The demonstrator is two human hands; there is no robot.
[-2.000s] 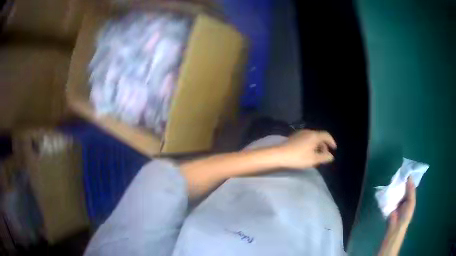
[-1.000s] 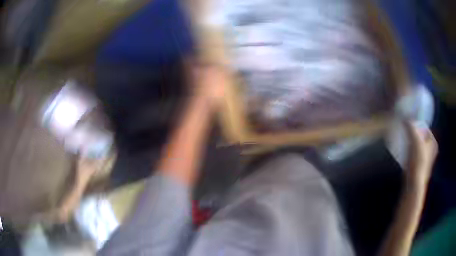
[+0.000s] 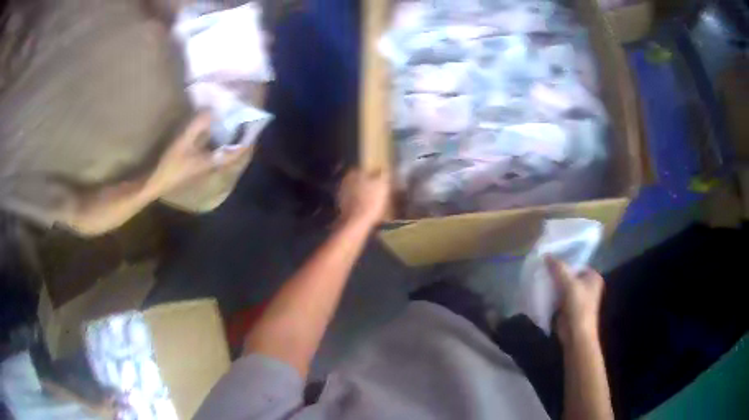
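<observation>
A large open brown carton (image 3: 503,234) full of jumbled white and pinkish packets (image 3: 493,98) stands in front of me. My left hand (image 3: 365,197) is at the carton's near left corner, with the fingers around its edge. My right hand (image 3: 579,291) holds a crumpled white sleeve (image 3: 546,279) just outside the carton's near right wall. Whether anything is inside the sleeve cannot be told.
At the left, another person's hand (image 3: 193,156) holds white packets (image 3: 226,49). A smaller open carton (image 3: 193,344) with white items is at the lower left. A blue shape (image 3: 657,123) lies right of the large carton. A green bench corner (image 3: 714,394) shows lower right.
The view has swung from the green bench to the carton. My left hand has gone from empty at my lap to the carton edge. My right hand still holds the white sleeve, now beside the carton.
</observation>
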